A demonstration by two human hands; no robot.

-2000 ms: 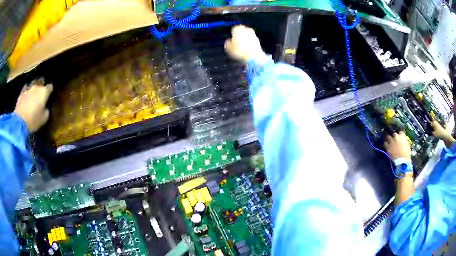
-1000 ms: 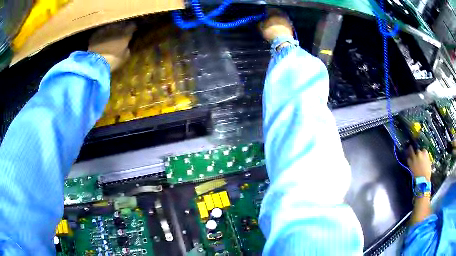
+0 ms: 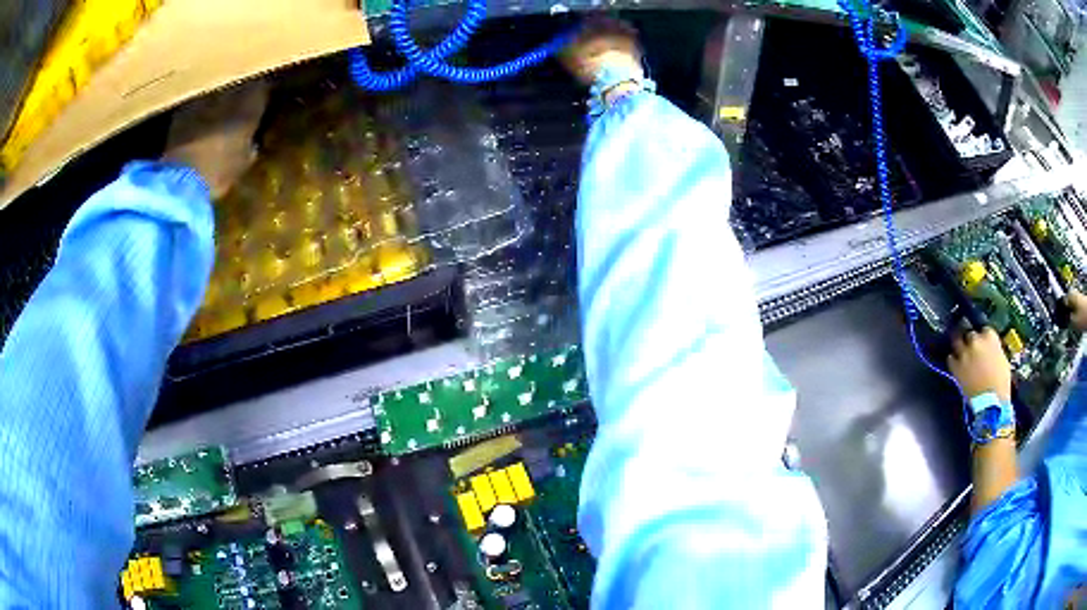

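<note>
My left hand reaches into the back of the tray of yellow parts; it is dim and its fingers are hidden under the cardboard edge. My right hand is at the far end of the clear plastic trays, blurred, with its fingers hard to make out. What either hand holds cannot be seen. A green circuit board with yellow blocks and round white-topped cans lies below, partly covered by my right sleeve. Another board lies to its left.
A tan cardboard sheet overhangs the trays. A coiled blue cord hangs at the right and loops at the top. Black bins stand behind the metal rail. A co-worker's hand works on boards at the right.
My left hand has moved right and inward, from the tray's left side to over its back part. My right hand has reached slightly farther back. The camera view has shifted.
</note>
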